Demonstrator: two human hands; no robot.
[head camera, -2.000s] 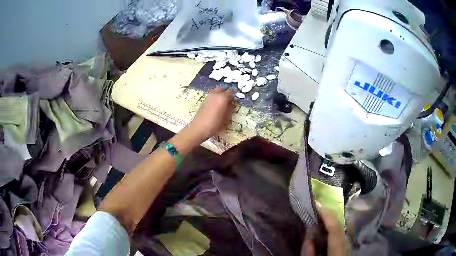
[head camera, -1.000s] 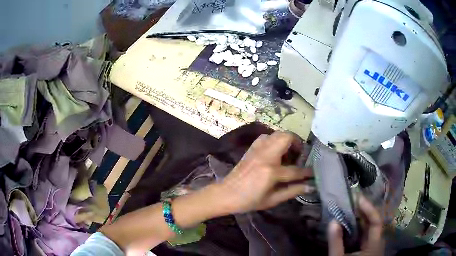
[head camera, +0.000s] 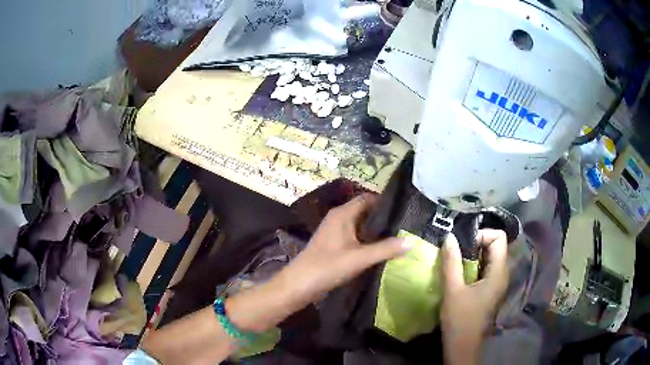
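A dark brown garment (head camera: 306, 285) lies bunched under the white JUKI machine head (head camera: 499, 107). Its darker ribbed strip (head camera: 413, 214) is under the small metal clamp (head camera: 442, 220). A yellow-green panel (head camera: 408, 292) hangs below the clamp. My left hand (head camera: 349, 239) is on the garment left of the clamp, thumb on the panel's top edge, some fingers hidden behind the cloth. My right hand (head camera: 474, 278) pinches the cloth at the panel's right side, just below the clamp.
White roundish pieces (head camera: 306, 89) lie loose on the cream table (head camera: 214, 107), with a plastic bag (head camera: 285, 28) behind them. Mauve and green garments (head camera: 71, 214) are heaped at left over a slatted rack (head camera: 171, 235). A cream control panel (head camera: 627, 189) and small bottles (head camera: 599, 160) stand far right.
My left hand was over the white pieces, then came to the garment beside the clamp. My right hand moved up close to the clamp. The yellow-green panel, out of sight one second ago, shows again.
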